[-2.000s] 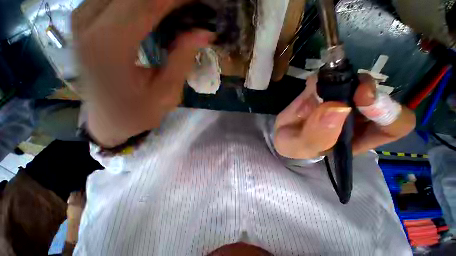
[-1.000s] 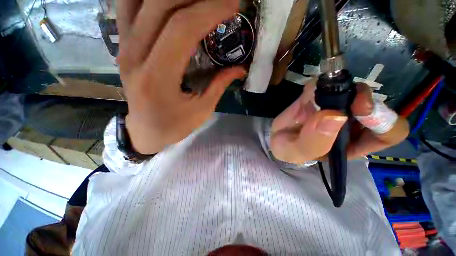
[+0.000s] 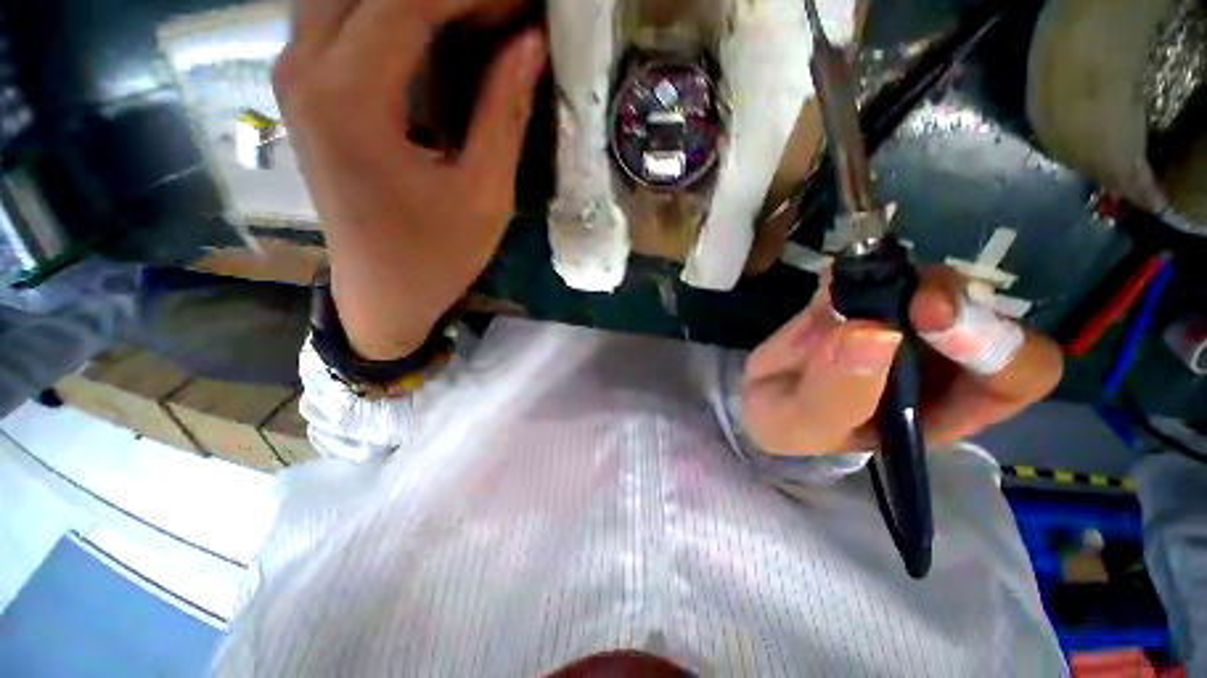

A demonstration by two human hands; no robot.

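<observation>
A round PCB assembly (image 3: 665, 126), dark with a reddish rim and a small white square mark, sits in the brown block between two whitish padded strips (image 3: 585, 159) of the fixture. My right hand (image 3: 900, 358) grips the black handle of the soldering iron (image 3: 901, 437) like a pen. The iron's silver barrel points up, right of the fixture. My left hand (image 3: 410, 159) is left of the fixture, cut off by the top edge, with its fingers curled. A dark area shows between thumb and fingers; I cannot tell whether it holds anything.
A white work board (image 3: 271, 186) with a small part on it lies at upper left. A cream pot (image 3: 1092, 119) with silvery tangled metal is at upper right. Red (image 3: 1118, 307) and blue sticks lie below it. White tape pieces (image 3: 986, 272) are near my right hand. Cartons (image 3: 212, 404) are at lower left.
My left hand has moved left, off the disc, which now sits uncovered between the strips. Both padded strips now show. My right hand still grips the iron.
</observation>
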